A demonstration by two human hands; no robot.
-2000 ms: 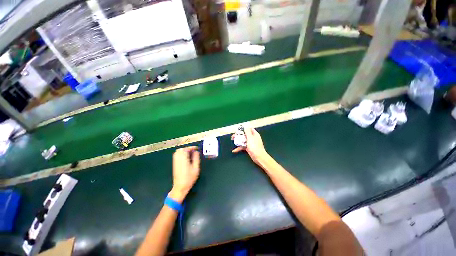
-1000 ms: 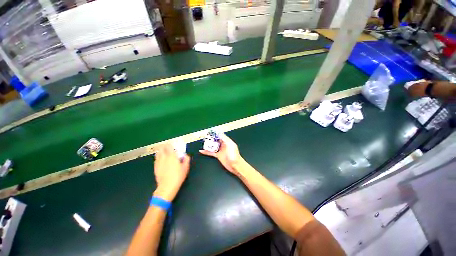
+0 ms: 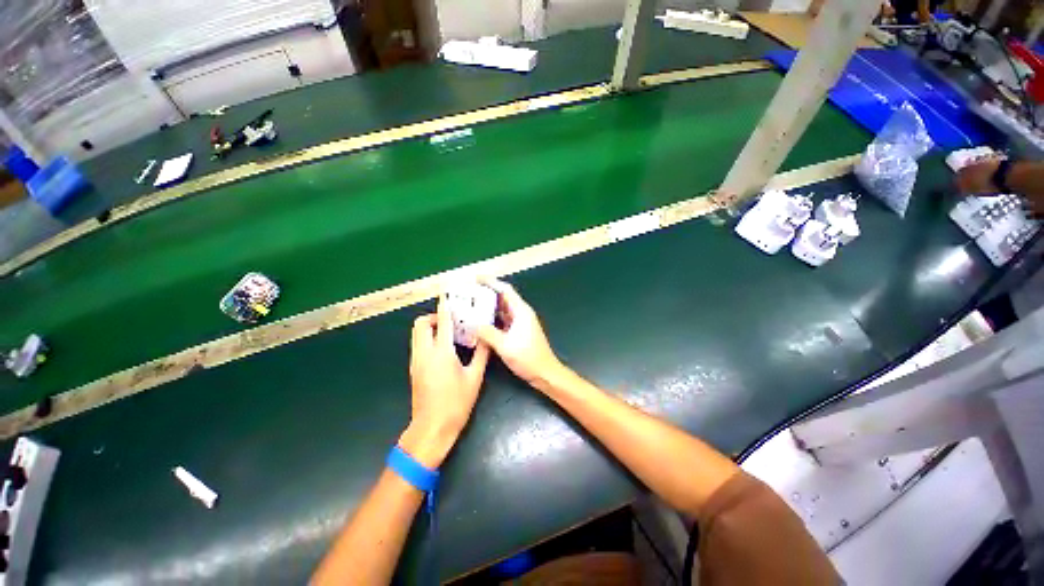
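Note:
A white plug adapter (image 3: 472,311), its cover facing up, is held between both hands above the near rail. My left hand (image 3: 444,372), with a blue band on the wrist, grips its left side. My right hand (image 3: 517,335) grips its right side, with the thumb near the lower front. The inner parts are hidden under the cover and fingers. I cannot tell whether the cover is fully seated.
An open inner assembly (image 3: 250,298) lies on the green belt (image 3: 378,218). Finished white units (image 3: 778,221) stand by the right post, beside a clear bag (image 3: 894,160). Another person's hand (image 3: 980,175) is over unit rows at far right. A small white piece (image 3: 196,486) lies left.
My left hand has picked up the white cover from the bench and brought it onto the inner assembly in my right hand. Both hands now meet around the unit.

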